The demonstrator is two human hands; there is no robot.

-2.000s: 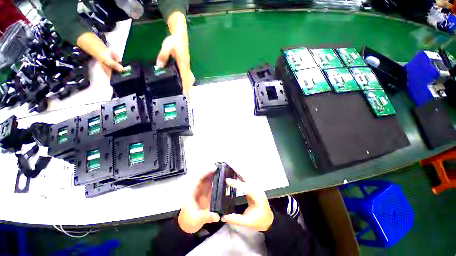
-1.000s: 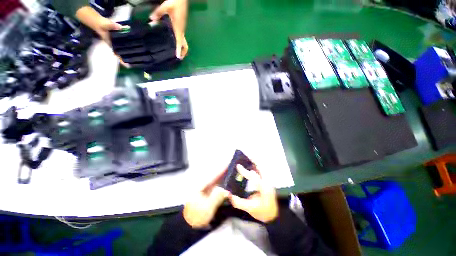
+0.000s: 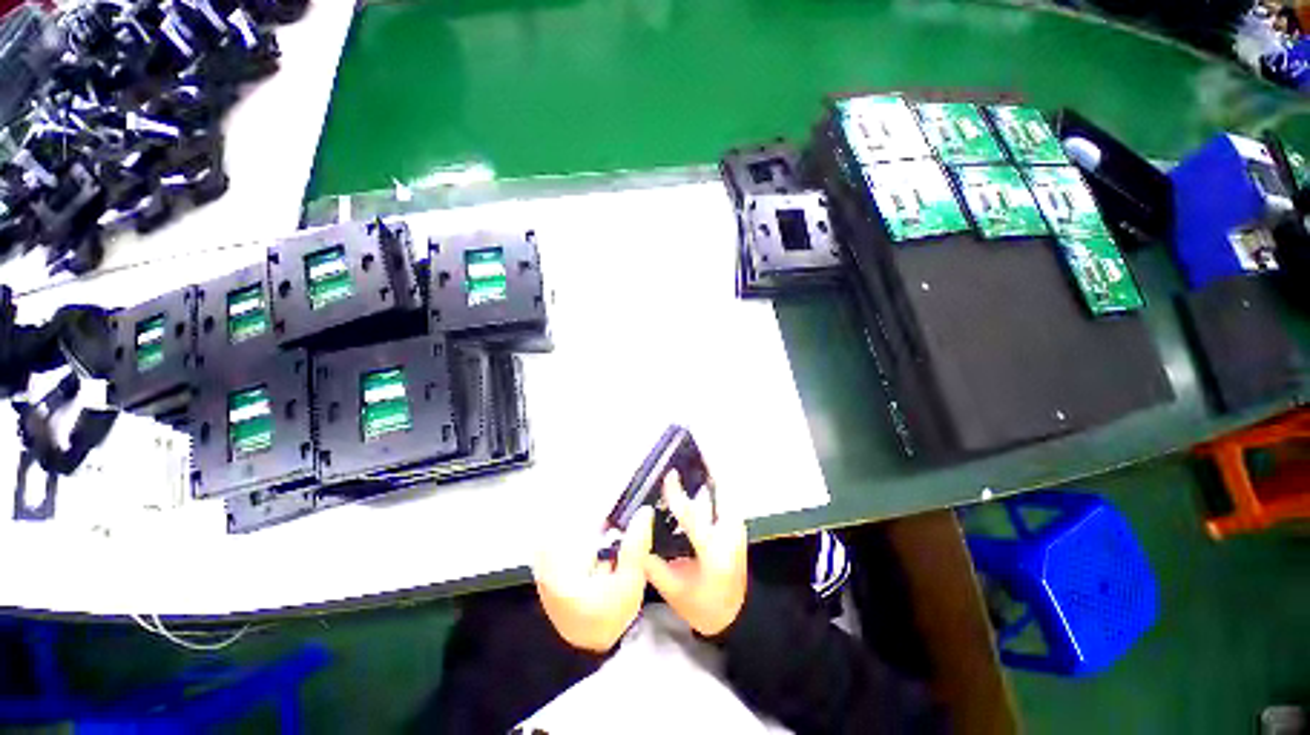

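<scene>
A thin black square housing [image 3: 658, 481] is held tilted, nearly edge-on, near the white sheet's front edge. My left hand [image 3: 592, 592] grips its left and lower side. My right hand [image 3: 698, 569] holds its right side, with fingers over its face. Whether a board sits inside cannot be told. Fitted housings [image 3: 385, 408] with green in their windows stand in several stacks at left. Empty black housings [image 3: 787, 241] lie in a small pile beside the foam. Green circuit boards [image 3: 994, 198] lie in rows on the black foam slabs [image 3: 1027, 345].
Tangled black parts [image 3: 101, 122] lie at far left, with loose black frames [image 3: 65, 417] nearer. A small open black box [image 3: 1113, 180] and a blue box [image 3: 1221, 208] stand beyond the foam. Blue [image 3: 1078, 582] and orange [image 3: 1250, 481] stools stand below the table.
The other person's hands and the black stacks they held at the back have left the picture. My hands have turned the held housing and stay near the front edge. The view has shifted slightly.
</scene>
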